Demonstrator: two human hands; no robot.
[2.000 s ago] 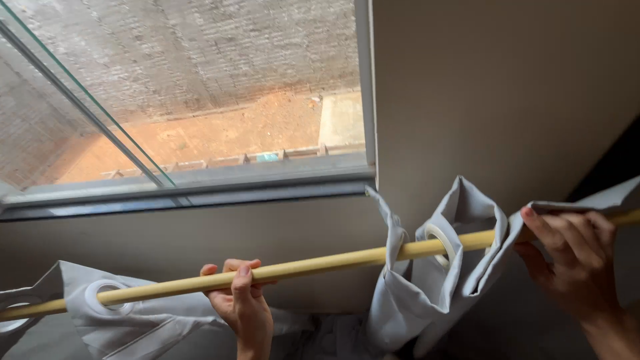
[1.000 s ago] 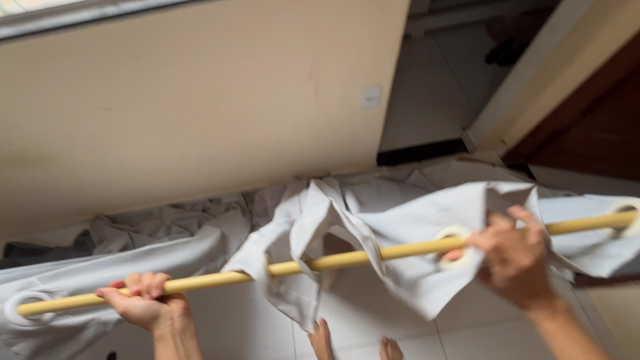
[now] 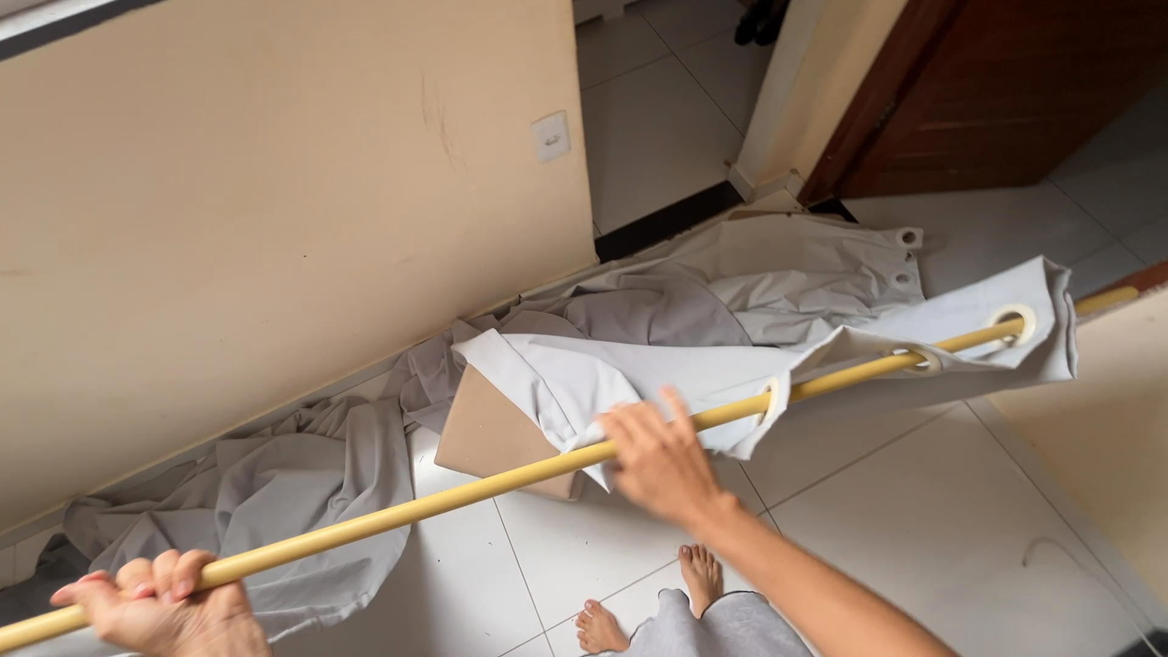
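Note:
A yellow curtain rod [image 3: 493, 485] runs diagonally across the view, rising to the right. My left hand [image 3: 173, 598] is wrapped around it at the lower left. Near the middle, my right hand [image 3: 657, 452] is at the rod beside the gathered curtain, its fingers blurred and partly spread; how firmly it holds is unclear. The pale grey curtain [image 3: 931, 333] is threaded on the rod by ring grommets to the right of my right hand. One white grommet [image 3: 1013, 324] shows near the rod's right end. More grey curtain fabric [image 3: 310, 474] hangs or lies below the rod at left.
Crumpled curtain fabric [image 3: 639, 301] lies on the tiled floor along the wall [image 3: 301, 201]. A brown box-like object [image 3: 493, 424] is partly under the cloth. A doorway and a dark wooden door [image 3: 995, 100] stand at upper right. My bare feet [image 3: 602, 625] are below the rod.
The curtain folds that hung between my hands have moved right along the rod, past my right hand, leaving bare rod between the hands. The view has swung from the window down toward the floor.

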